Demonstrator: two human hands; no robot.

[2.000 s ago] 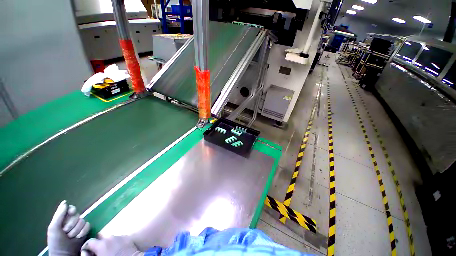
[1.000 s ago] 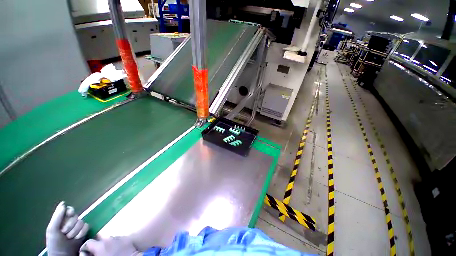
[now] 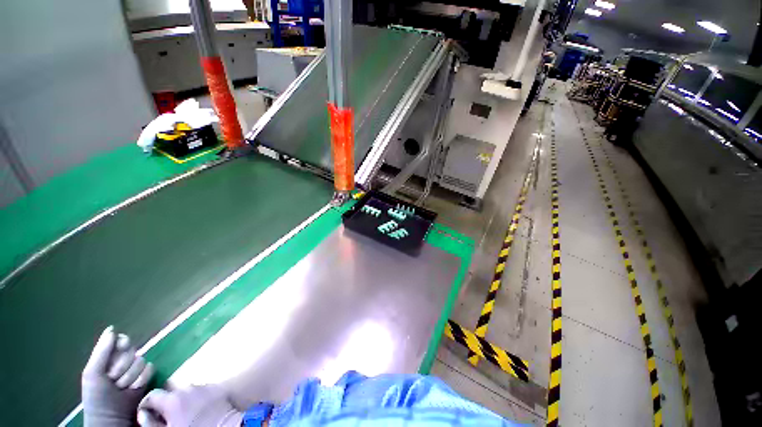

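My left hand [image 3: 117, 382], in a thin white glove, is at the lower left over the edge of the green belt. Its fingers are curled, one or two pointing up, and no object shows in it. My right hand [image 3: 189, 407], also gloved, lies beside and against the left hand near its wrist, low in the frame. Its fingertips are bent and partly hidden, so its grip is unclear. The shiny steel bench plate [image 3: 393, 292] lies in front of me. The dark green conveyor belt [image 3: 167, 242] runs beside it.
A small black tray [image 3: 388, 222] with pale green E-shaped pieces sits at the plate's far corner. Behind it are an orange-wrapped post [image 3: 341, 150] and a sloped conveyor [image 3: 351, 92]. A black box [image 3: 185, 142] with white cloth is at left. A striped aisle [image 3: 556, 275] runs right.
The view has shifted slightly. My hands stay together in nearly the same pose. Nothing on the bench or belt has visibly moved.
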